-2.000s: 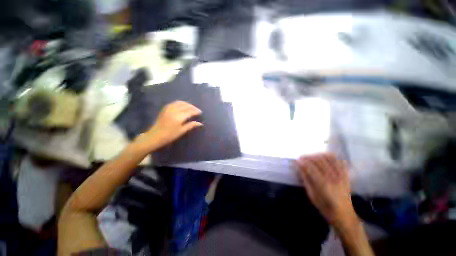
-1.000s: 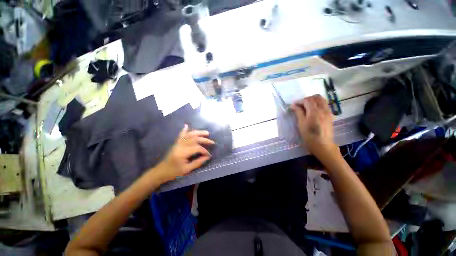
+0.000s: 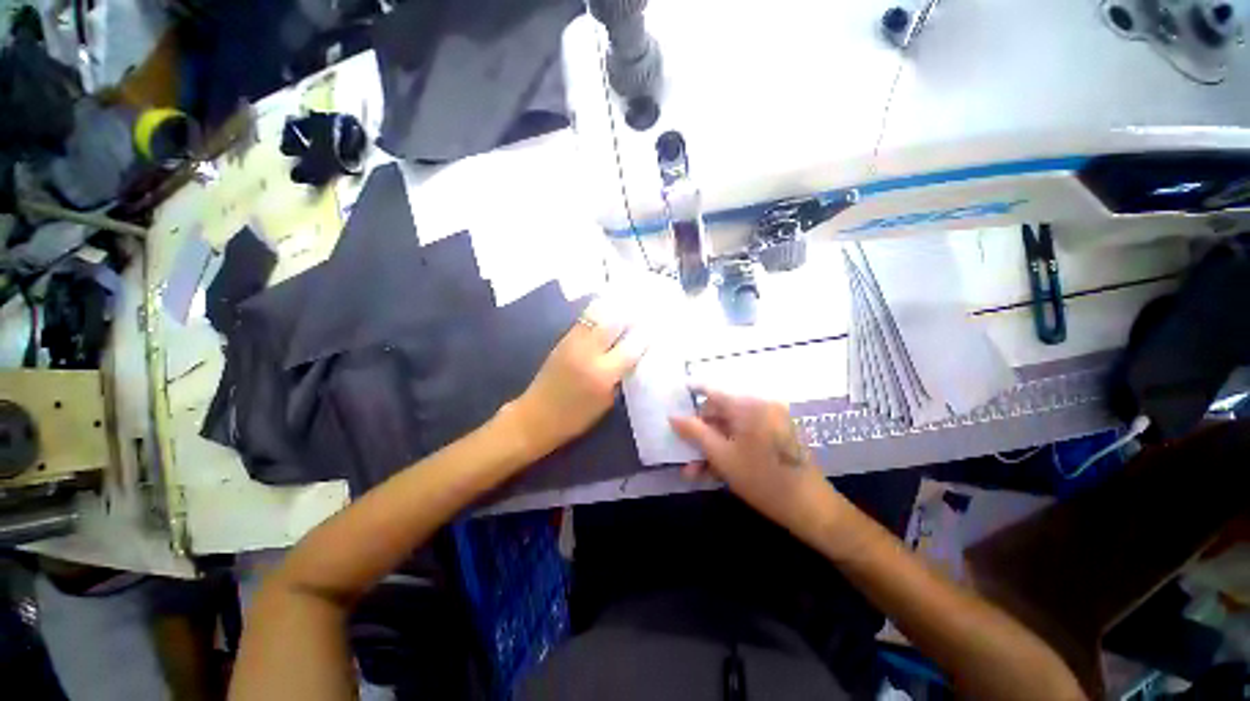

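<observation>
A light strip [image 3: 658, 415] lies at the table's front, below and left of the presser foot [image 3: 742, 293]. My right hand [image 3: 740, 441] holds its right edge between thumb and fingers. My left hand [image 3: 583, 377] lies at the strip's upper left, on the edge of the dark grey panels [image 3: 370, 363]; its fingertips are washed out by the lamp, so its hold cannot be told. More light strips [image 3: 905, 336] lie fanned right of the needle. Thread snips [image 3: 1046, 284] lie right of them.
The white sewing machine [image 3: 987, 110] spans the back right. A dark lump [image 3: 1199, 336] with a white cable sits at the right. A black looped bundle [image 3: 325, 147] lies back left. A blue basket [image 3: 514, 589] is below the table.
My right hand has moved left from the fanned strips and now holds one strip. My left hand has moved up and right to the strip. The view has shifted.
</observation>
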